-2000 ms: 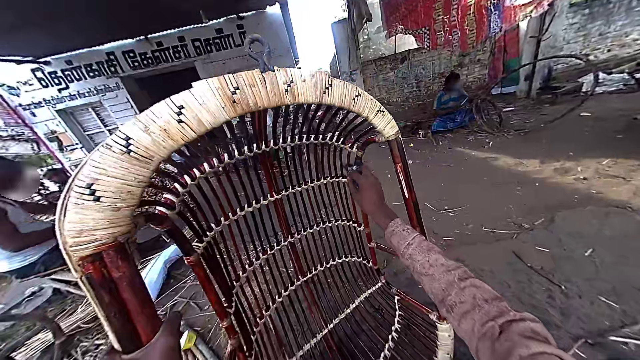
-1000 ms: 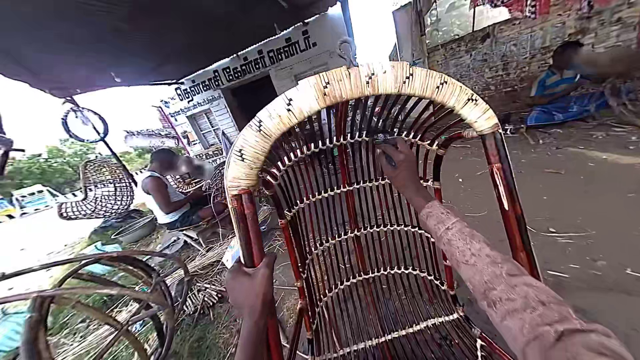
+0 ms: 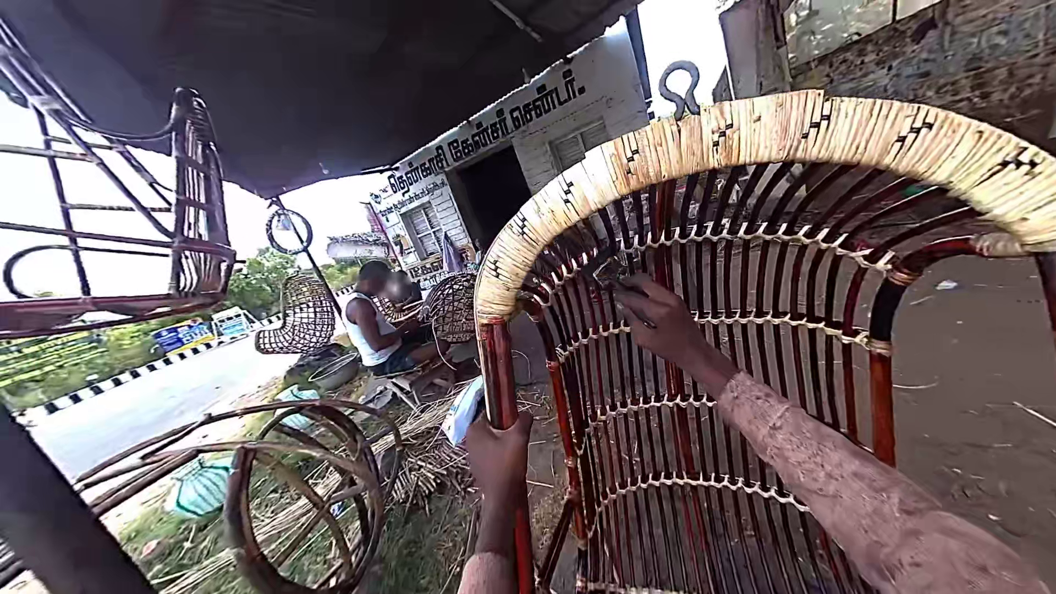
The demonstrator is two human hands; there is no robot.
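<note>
A cane chair (image 3: 681, 402) with dark red-brown rods stands before me, its arched top rim wrapped in pale cane strips with black marks. Pale cane weaving ties the rods in several curved rows. My left hand (image 3: 497, 450) grips the red-brown side pole of the frame, just below the pale wrapping. At the upper left of the backrest, my right hand (image 3: 656, 318) holds a small dark metal tool (image 3: 609, 272) against the rods near the top woven row; its exact kind is unclear. A metal hook (image 3: 680, 87) rises behind the top rim.
Bent cane hoops (image 3: 309, 495) and cut cane pieces (image 3: 425, 462) lie at left. A person (image 3: 371, 322) sits working beyond them, near a hanging woven cane seat (image 3: 299, 318). Another cane frame (image 3: 198, 206) hangs at upper left. A dark post (image 3: 58, 503) stands at lower left.
The view has swung left. My right hand has moved with the tool from the right side of the backrest, across its middle, to its upper left. My left hand stays on the side pole.
</note>
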